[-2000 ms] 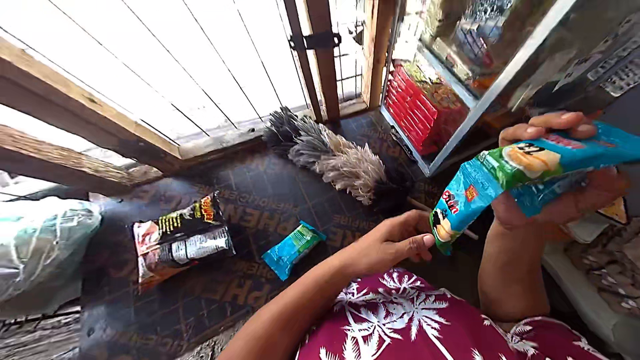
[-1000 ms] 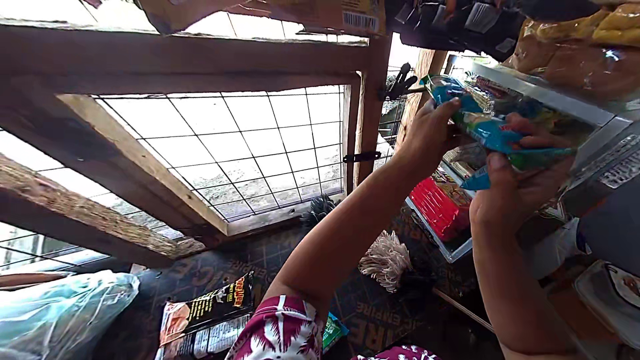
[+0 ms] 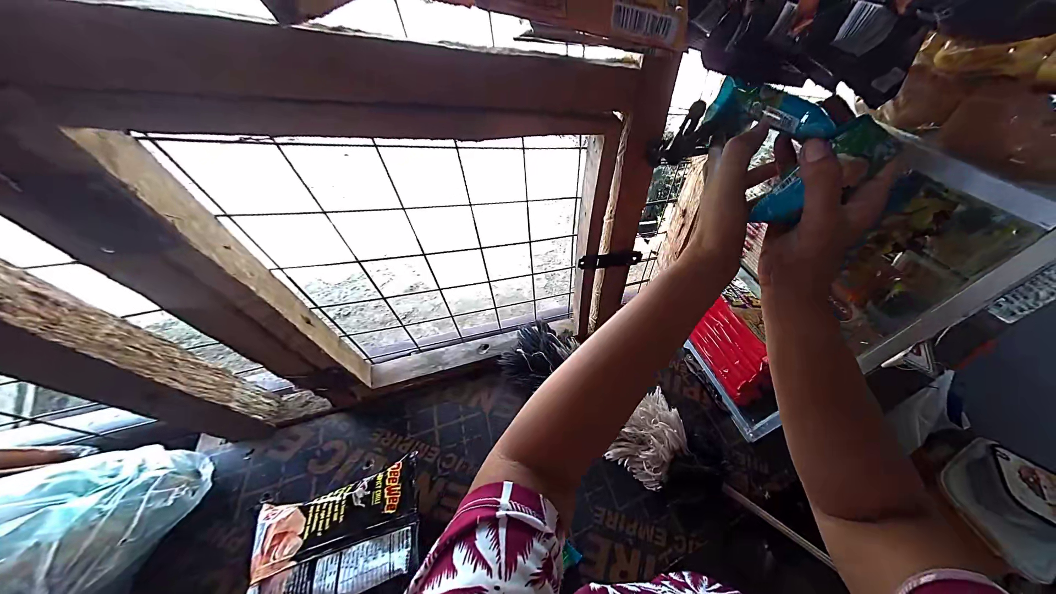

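Both hands are raised at the upper right among blue and green snack packets [image 3: 792,115]. My left hand [image 3: 742,181] holds the upper packet by its lower edge, close to a dark clip [image 3: 686,136] on the wooden post. My right hand [image 3: 829,186] grips the blue and green packets from below, thumb upward. Below on the dark printed board lie a black snack pack [image 3: 338,528] and a feather duster [image 3: 652,437], partly behind my left forearm. A bit of another blue-green packet [image 3: 571,554] shows beside my sleeve.
A wooden-framed wire mesh window [image 3: 412,239] spans the left and middle. Dark packets [image 3: 817,41] hang overhead at the right. A framed glass case [image 3: 940,247] stands behind my right arm, near red packs [image 3: 730,346]. A pale plastic bag [image 3: 99,511] sits lower left.
Both hands have risen from low over the board to the hanging packets at the upper right, carrying the blue packets. The view has tilted upward.
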